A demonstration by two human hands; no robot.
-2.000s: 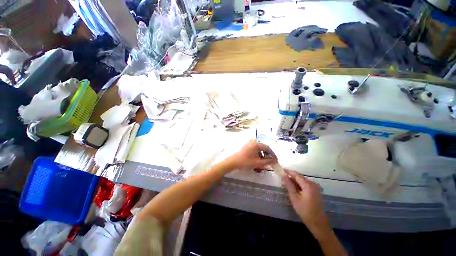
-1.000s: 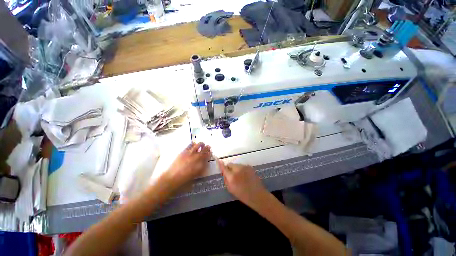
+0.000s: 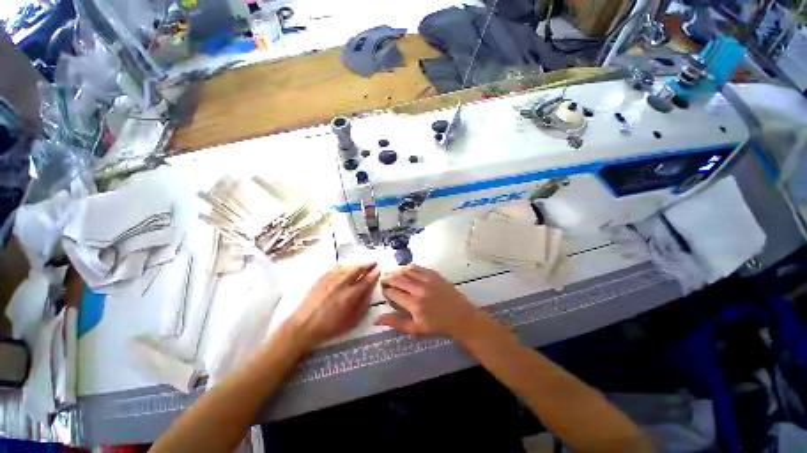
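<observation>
My left hand (image 3: 338, 299) and my right hand (image 3: 423, 303) lie side by side at the needle area of the white sewing machine (image 3: 549, 177). A small cream fabric piece (image 3: 379, 281) shows between them, partly covered by the fingers. Both hands press it flat just in front of the presser foot (image 3: 398, 250). A fanned pile of small beige pieces (image 3: 261, 217) lies left of the needle. A small beige stack (image 3: 509, 241) lies right of the foot, under the machine arm.
Longer white fabric panels (image 3: 177, 292) and folded white pieces (image 3: 124, 234) lie on the left of the table. A white cloth (image 3: 717, 228) lies at the right end. A wooden board (image 3: 265, 97) and dark grey fabric (image 3: 478, 40) are behind the machine.
The view has swung right, then settled. My hands have moved from pinching a small piece near the table's front edge to lying flatter by the foot, my right hand now beside my left.
</observation>
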